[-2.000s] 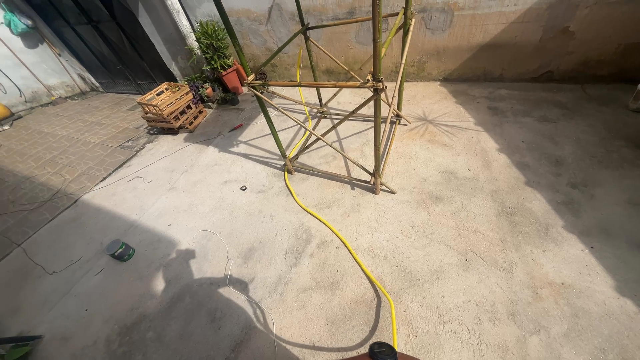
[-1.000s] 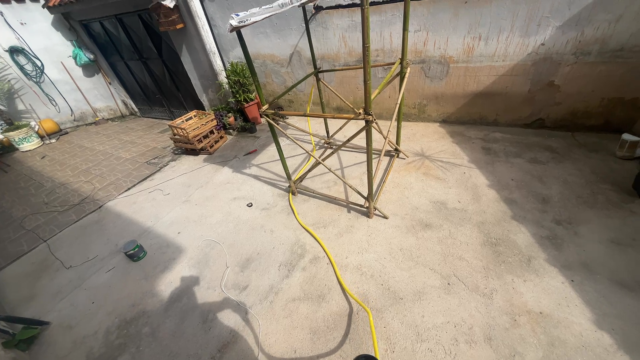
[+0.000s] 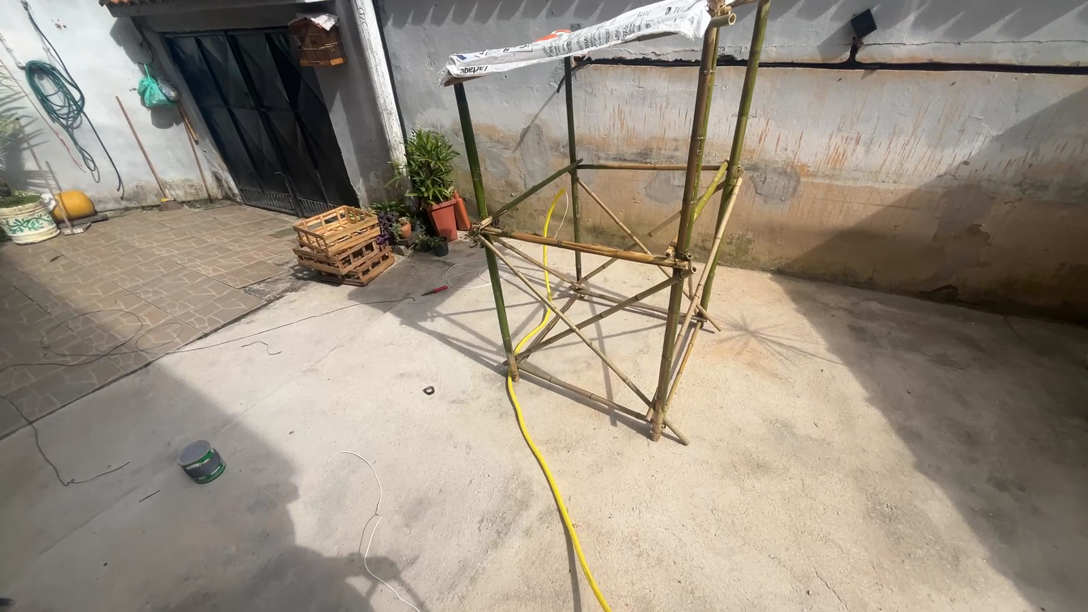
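Neither my left hand nor my right hand shows in the head view, so what they hold cannot be seen. A frame of bamboo poles [image 3: 693, 144] stands upright on the concrete floor, with crossed braces low on its sides. White printed plastic sheeting [image 3: 586, 42] wraps its top edge. A yellow hose [image 3: 548, 476] runs from behind the frame, past its near left foot, to the bottom edge. Left of the hose lie a thin white cord [image 3: 374, 518] and a small dark ring-shaped thing [image 3: 428, 390]. A green can [image 3: 201, 461] sits farther left.
Stacked wooden crates [image 3: 338, 242] stand near potted plants [image 3: 431, 174] by the wall. A red-handled tool [image 3: 435, 291] and a thin dark wire [image 3: 280, 323] lie on the floor. A dark metal gate [image 3: 263, 119] is at the back left, with a coiled green hose [image 3: 55, 93] on the wall.
The view has tilted up, bringing in the frame's sheeted top and more wall. A dark round thing at the bottom edge in both earlier frames is out of view.
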